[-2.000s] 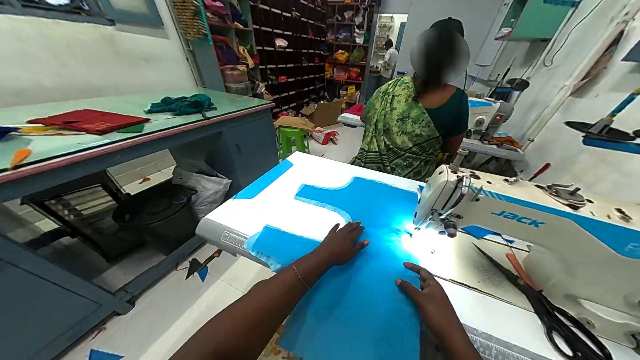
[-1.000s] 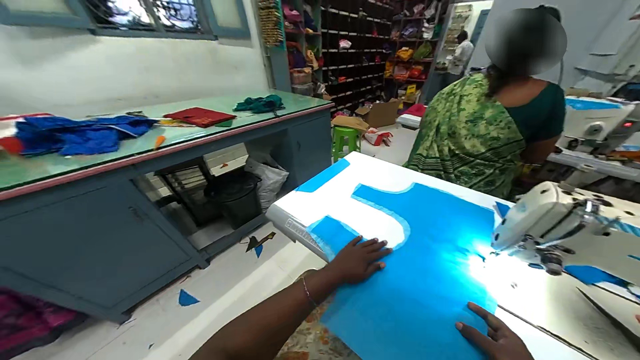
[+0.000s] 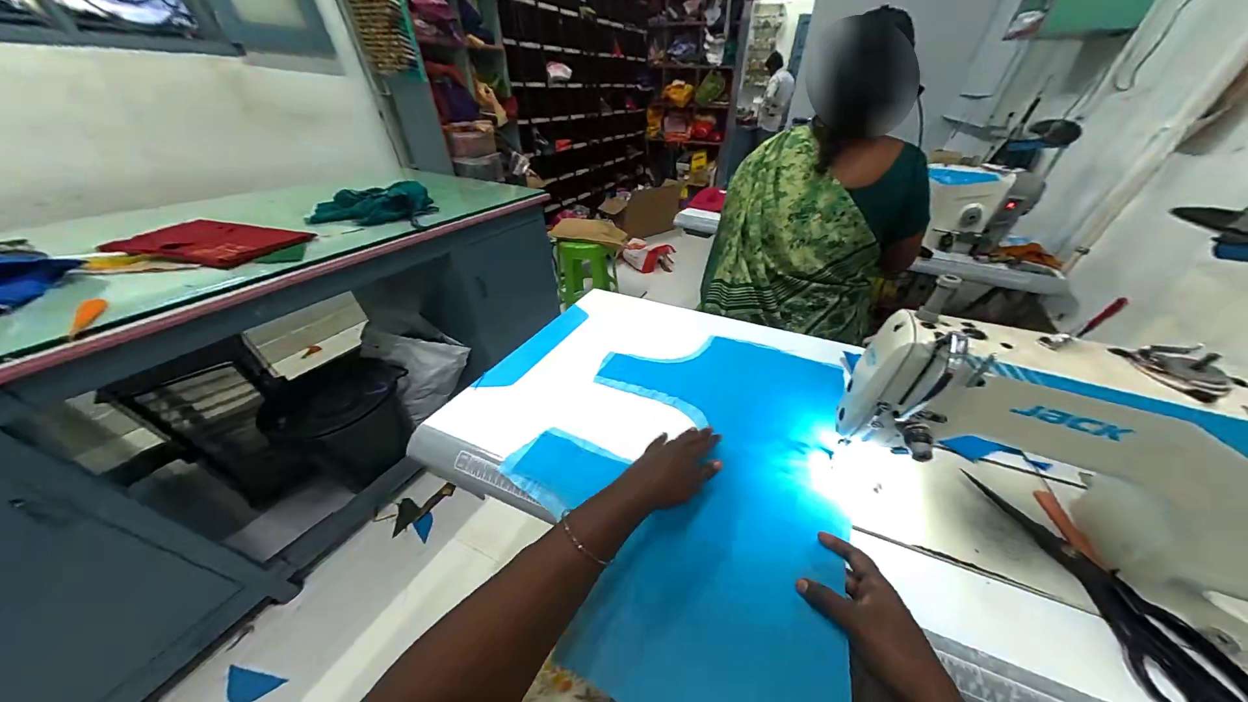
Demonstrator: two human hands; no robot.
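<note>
A blue fabric piece (image 3: pixel 721 546) with a curved cut edge lies flat on the white sewing table and hangs toward me at the near side. My left hand (image 3: pixel 680 468) rests on it, palm down, beside the curved edge. My right hand (image 3: pixel 858 595) touches the fabric's right edge with thumb and index finger apart. Just beyond, the lit head of a Jack sewing machine (image 3: pixel 902 390) stands at the right; glare hides its needle area. Black-handled scissors (image 3: pixel 1092 575) lie on the machine bed, near an orange-handled tool (image 3: pixel 1068 526).
A person in a green sari (image 3: pixel 799 224) sits ahead with their back to me, near another sewing machine (image 3: pixel 965 205). At left stands a glass-topped counter (image 3: pixel 146 234) with folded red cloth (image 3: pixel 207 242). A green stool (image 3: pixel 583 268) is behind the table. Blue scraps (image 3: pixel 253 682) lie on the floor.
The view has swung right since one second ago, bringing the scissors back into full view. Both hands stay on the blue fabric.
</note>
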